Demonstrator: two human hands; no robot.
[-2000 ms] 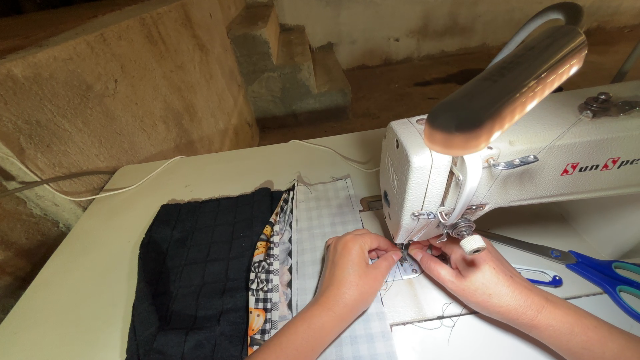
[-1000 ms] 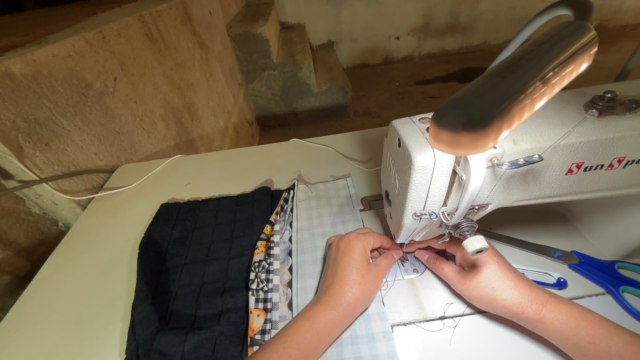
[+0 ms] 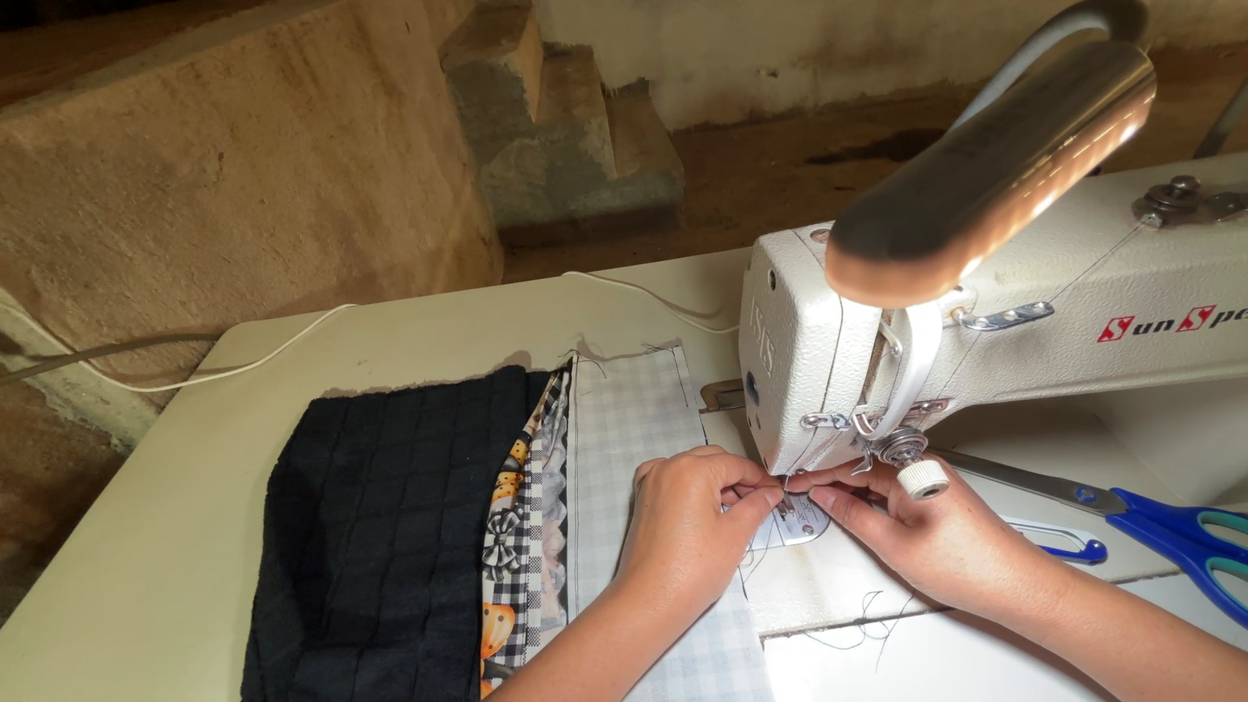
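Observation:
My left hand (image 3: pixel 687 522) and my right hand (image 3: pixel 921 531) meet at the needle of a white industrial sewing machine (image 3: pixel 819 341), just above its metal needle plate (image 3: pixel 804 526). Thumb and index finger of each hand are pinched at the needle, where a thin dark thread shows; which fingertips grip it is hard to tell. Under my left forearm lies a pale checked fabric (image 3: pixel 629 419), beside a folded print fabric with orange pumpkins (image 3: pixel 499 629) and a black quilted fabric (image 3: pixel 390 526).
Blue-handled scissors (image 3: pixel 1170 546) lie right of my right hand, near a blue-and-white thread snipper (image 3: pixel 1082 553). A lit lamp (image 3: pixel 994 175) hangs over the machine head. Loose threads (image 3: pixel 863 629) lie at the table's front; a white cable (image 3: pixel 263 366) crosses its far left edge.

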